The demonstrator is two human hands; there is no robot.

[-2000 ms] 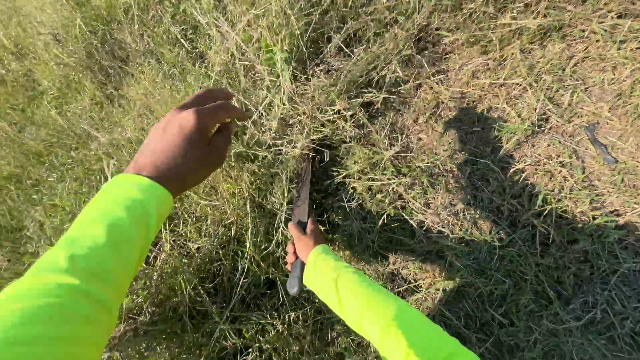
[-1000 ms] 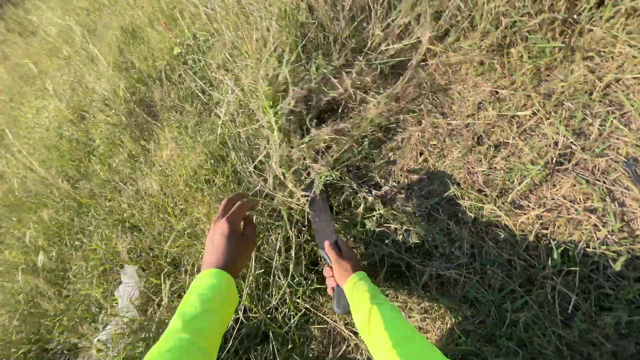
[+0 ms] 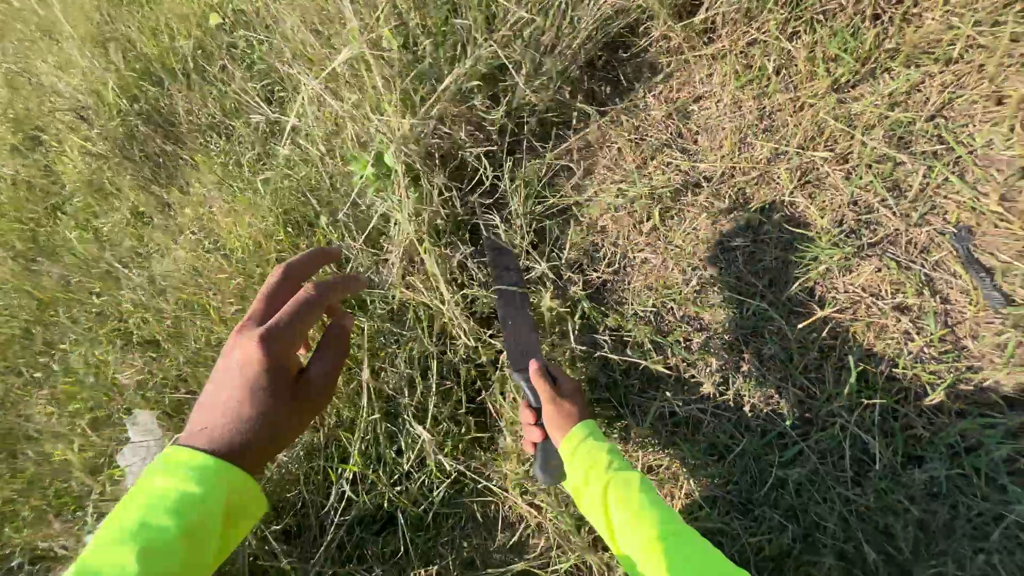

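My right hand (image 3: 554,408) is closed around the dark handle of a machete (image 3: 514,316), just right of the middle of the view. The blade is dark and worn; it points up and slightly left into the grass, with a thin stalk lying across it. Grass hides part of its tip. To the left, my left hand (image 3: 280,352) hovers over tall, part-dry grass (image 3: 416,216), its fingers apart and slightly bent, holding nothing. Both arms wear bright yellow-green sleeves.
Short, trodden grass and dry cuttings (image 3: 680,184) cover the ground at right, partly under my shadow. A dark, ridged strip (image 3: 980,268) lies near the right edge. A pale, flat scrap (image 3: 140,444) is in the grass at lower left.
My left hand, drawn back low beside the machete one second ago, now reaches farther forward over the grass. My right hand keeps its hold on the machete throughout.
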